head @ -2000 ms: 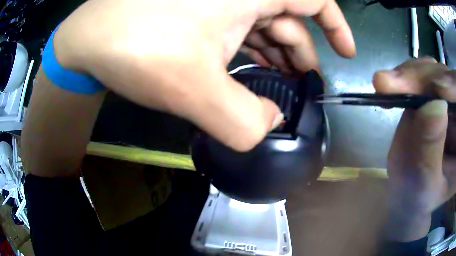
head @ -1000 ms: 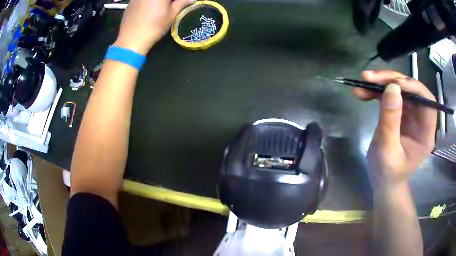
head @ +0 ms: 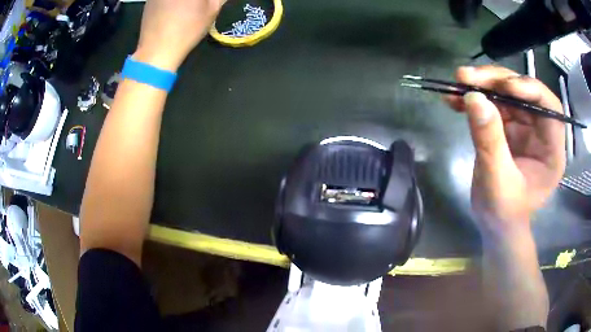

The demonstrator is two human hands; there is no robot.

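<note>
A black camera ball head (head: pixel 343 233) with a ribbed area and an open slot sits at the bench's front edge, on a white base housing (head: pixel 327 310). My right hand (head: pixel 512 130) holds black tweezers (head: pixel 447 87), their two tips apart and pointing left, above and right of the ball. My left hand (head: pixel 178 29) is at the top edge beside the yellow tape ring (head: pixel 278 19); its fingers are cut off by the frame. Small silver screws (head: pixel 249 24) lie inside the ring.
A black tool (head: pixel 525 35) hangs at upper right. Camera heads on white bases (head: pixel 39 126), a small motor part with wires (head: pixel 75 139) and piled cables are at left. White parts fill a box at lower left. Yellow tape (head: pixel 214 244) lines the mat's front edge.
My left hand has left the ball for the tape ring at the top, uncovering the slot. My right hand with the tweezers has moved away from the ball. The view has shifted too.
</note>
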